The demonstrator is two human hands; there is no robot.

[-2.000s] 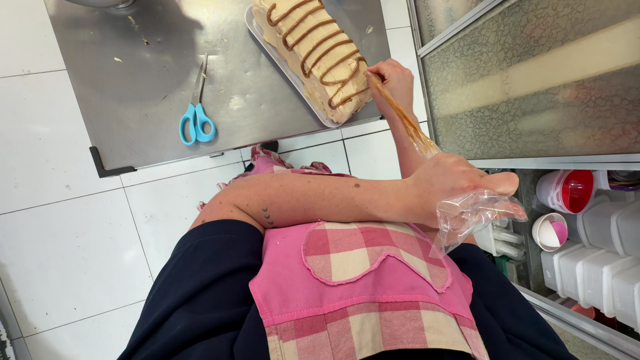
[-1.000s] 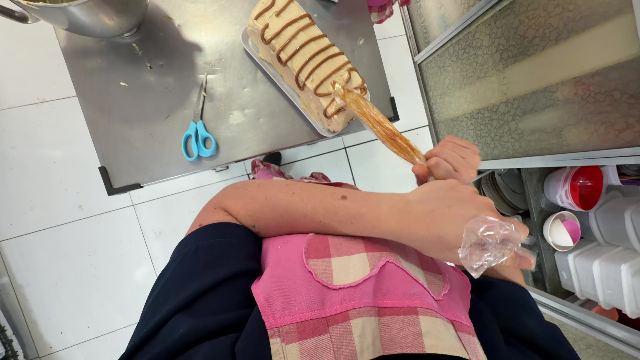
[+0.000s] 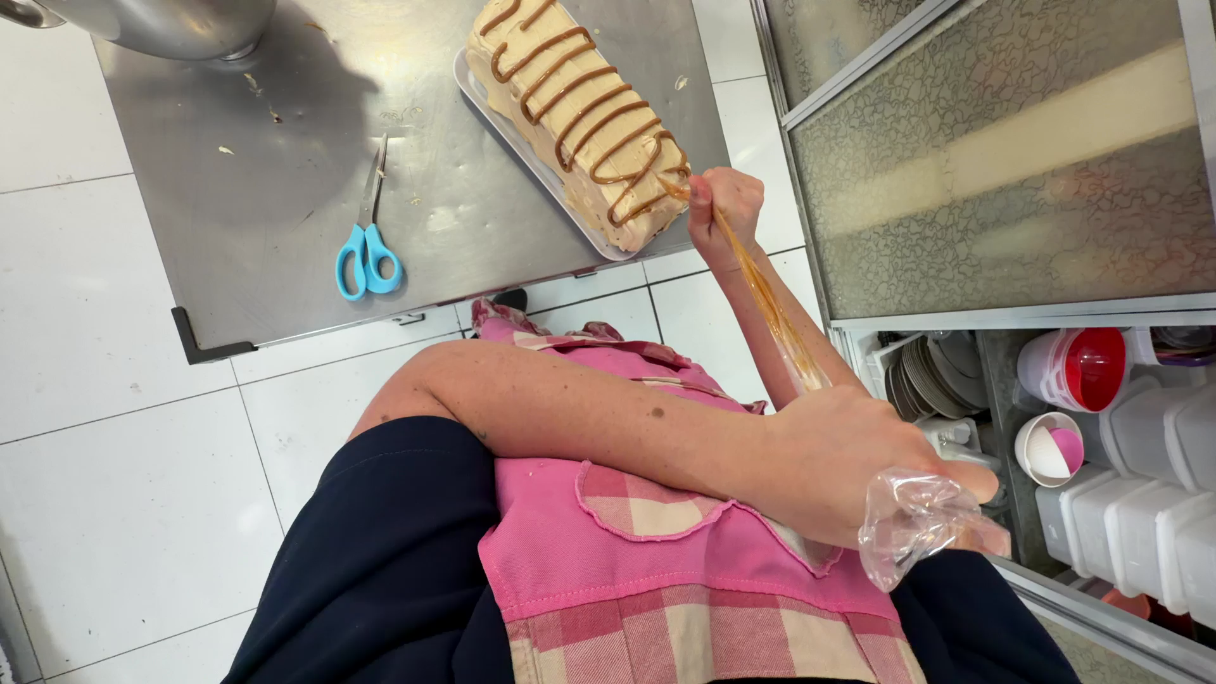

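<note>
A plastic piping bag (image 3: 765, 299) with caramel-coloured filling slants from the cake down to the right. My left hand (image 3: 864, 465), its arm crossing my body, is closed around the bag's upper end, with crumpled clear plastic sticking out past the fingers. Higher up, my right hand (image 3: 727, 209) grips the narrow part close to the tip, which is at the cake's near end. The loaf-shaped cake (image 3: 570, 104) has beige frosting and brown zigzag lines, with crossing loops at the near end. It sits on a white tray (image 3: 508, 142). Blue-handled scissors (image 3: 369, 247) lie left of it, blades pointing away.
A metal bowl (image 3: 190, 19) stands at the far left of the steel table (image 3: 275, 275), whose near corner has a black guard (image 3: 204, 347). To the right are patterned sliding panels (image 3: 1007, 190) and a shelf with plates (image 3: 926, 375), bowls (image 3: 1050, 448) and plastic containers (image 3: 1130, 532).
Since one second ago, my right hand has moved from beside my left hand up along the piping bag to near its tip. My left hand keeps its hold on the upper end.
</note>
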